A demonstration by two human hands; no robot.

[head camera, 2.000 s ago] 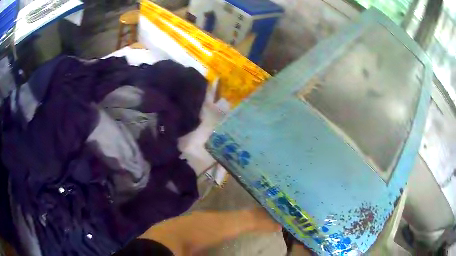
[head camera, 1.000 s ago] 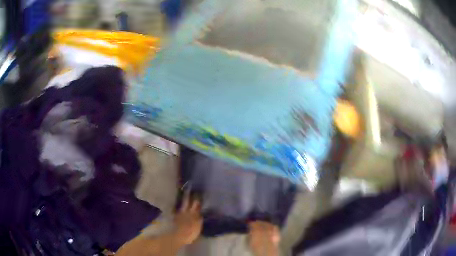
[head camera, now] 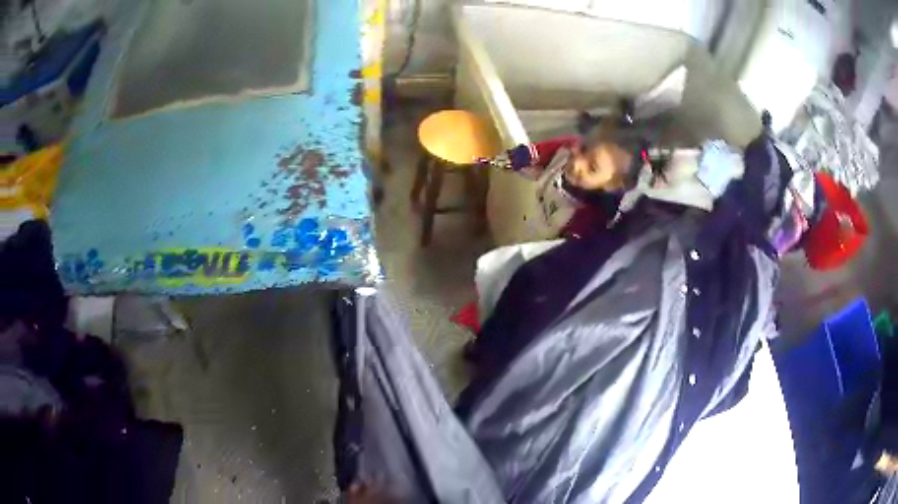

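Note:
A dark garment with grey lining [head camera: 404, 404] stretches from under the front edge of the light-blue windowed machine [head camera: 197, 187] down to the bottom edge. Long dark garments with grey lining [head camera: 601, 345] and a row of shiny dots lie spread on a bright white surface [head camera: 748, 443] at the right. A small blurred brownish patch at the bottom edge, on the stretched garment, may be part of my left hand [head camera: 369, 492]; its fingers cannot be made out. My right hand cannot be made out in the picture.
A heap of dark garments [head camera: 89, 423] is at the lower left. A round-topped wooden stool [head camera: 455, 136] and a small person [head camera: 596, 167] in red and white are behind the spread garments. A red item [head camera: 837, 221] and a blue bin [head camera: 842, 345] are at the right.
The view has turned right, so the machine and heap now sit further left. The garment held by both hands under the machine's front edge now stretches down toward the bottom; the hands have dropped largely out of view.

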